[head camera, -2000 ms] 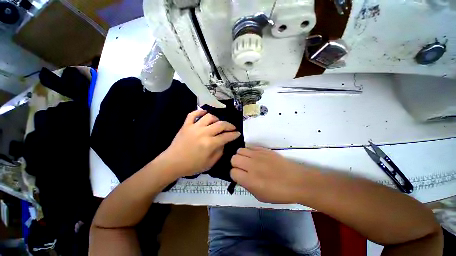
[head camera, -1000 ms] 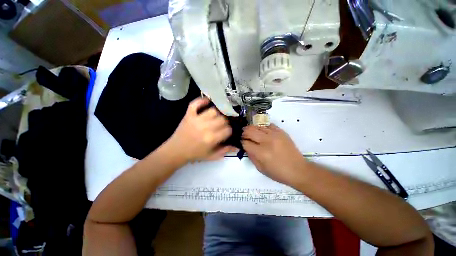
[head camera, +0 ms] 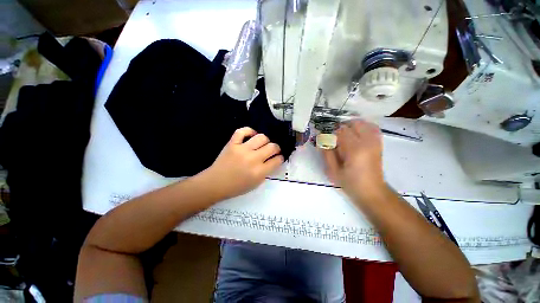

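A black garment piece lies flat on the white machine table, left of and up to the presser foot and needle. My left hand rests on its right part with curled fingers, near the needle. My right hand is right of the needle, beside the pale yellowish block; it is slightly blurred, off the cloth, and I see nothing in it. The white sewing machine stands over the cloth and hides part of it.
Thread snips lie at the right, partly behind my right forearm. Tweezers lie behind my right hand. A black heap is at the left. A printed ruler runs along the front edge. Red fabric shows below.
My right hand has left the cloth and moved right and back, beside the yellowish block. My left hand stays on the cloth. The garment lies more spread out, and the camera view has shifted.
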